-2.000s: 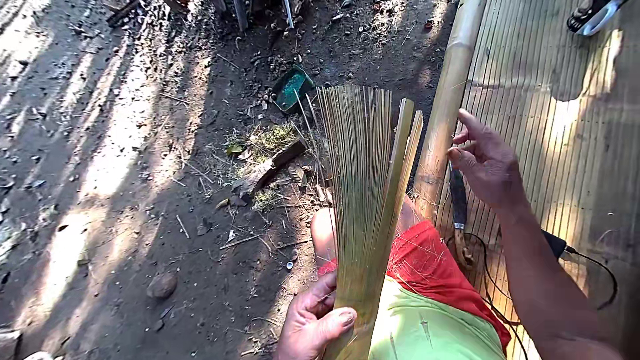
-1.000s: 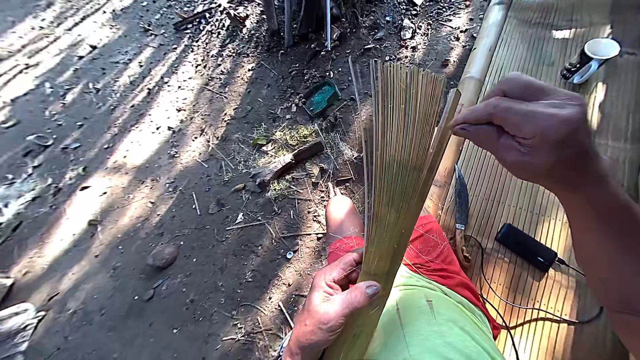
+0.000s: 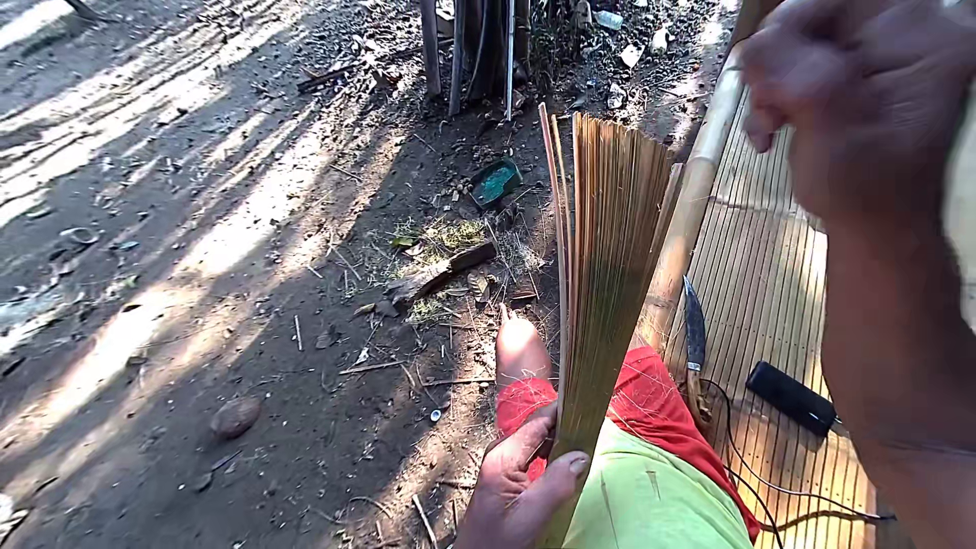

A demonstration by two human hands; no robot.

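My left hand [image 3: 526, 480] is closed around the lower end of a bamboo piece [image 3: 610, 252], whose upper part is split into many thin strips that fan out. Two strips at its left side stand apart from the rest. My right hand [image 3: 846, 84] is raised at the upper right, blurred, above the slatted bamboo bench; its fingertips are partly hidden, and whether it holds anything cannot be seen. On the bench, beside my red shorts, a knife [image 3: 695, 328] lies with its curved dark blade pointing away from me.
A black power bank [image 3: 791, 398] with a cable rests on the bamboo bench [image 3: 770, 252]. The bench's edge is a thick bamboo pole [image 3: 695, 191]. On the dirt ground are a green container [image 3: 496, 183], a piece of wood [image 3: 442, 272] and a round brown stone or husk [image 3: 235, 417].
My right hand has moved from beside the strips to up and right, above them. A white cup seen on the bench earlier is out of sight. The view has shifted somewhat.
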